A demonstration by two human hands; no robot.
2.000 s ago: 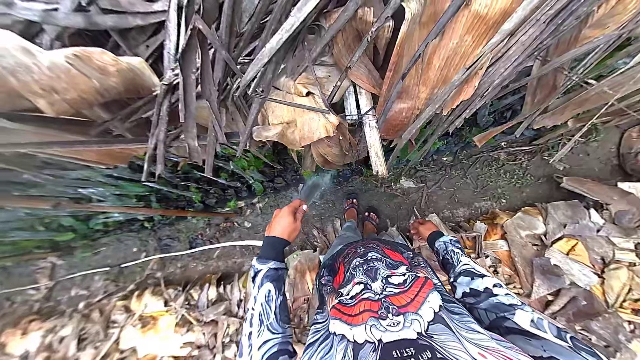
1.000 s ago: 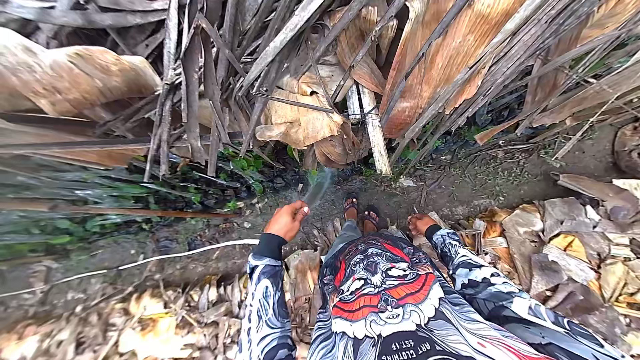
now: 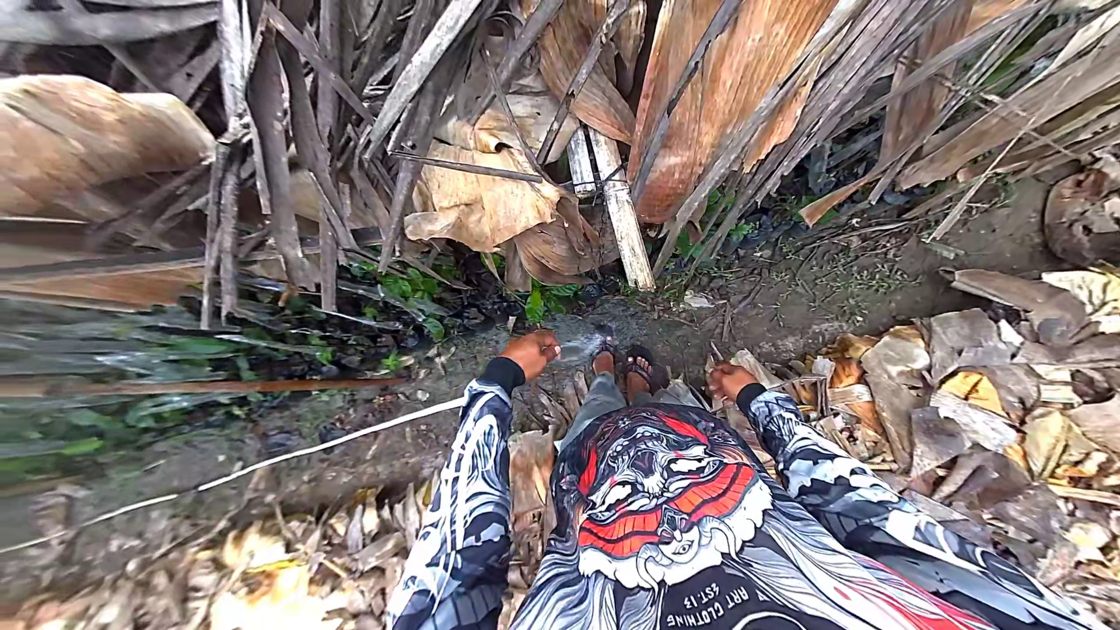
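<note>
My left hand is closed at the centre, above the wet soil. A pale, see-through spray, apparently water, fans right from its fingers toward my sandalled feet. A thin white hose runs from the lower left and passes behind my left sleeve; its end is hidden, apparently in that hand. My right hand is curled beside the dry leaf litter, right of my feet. A thin, pointed thing rises by its fingers; whether it is held or lies behind cannot be told.
Dry palm or banana fronds hang across the top, with a pale split stalk among them. Low green plants grow beneath. A strip of bare soil crosses the view. Dry leaf litter covers the near side.
The spray at my left hand pointed up and to the right before and now lies flatter toward my feet. One foot has shifted left. My right hand stays low by the litter.
</note>
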